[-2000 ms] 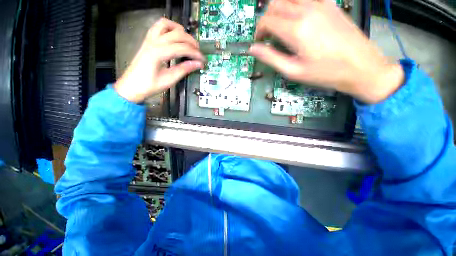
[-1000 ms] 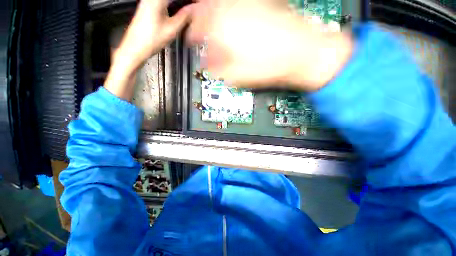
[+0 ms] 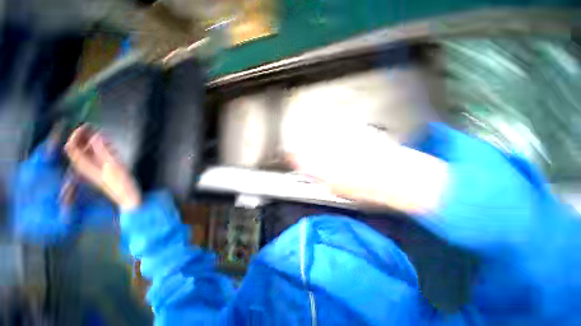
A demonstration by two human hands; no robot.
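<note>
The view is strongly blurred. My right hand (image 3: 357, 140) is an overexposed white shape over the conveyor, behind its silver rail (image 3: 274, 186). Its fingers and anything in it cannot be made out. My left hand (image 3: 102, 162) is raised at the left, beside a dark upright shape; its fingers are apart and I see nothing in it. No circuit board can be made out; my right hand and the glare cover much of the conveyor.
A green bench surface (image 3: 331, 25) runs along the top, with a blurred tan object (image 3: 255, 25) on it. A person in a blue sleeve (image 3: 41, 197) is at the far left. A blurred grey-green tray (image 3: 242, 237) lies below the rail.
The view has swung, bringing the green bench and another person into sight. My left hand has moved from the conveyor out to the left. The boards and carrier no longer show clearly.
</note>
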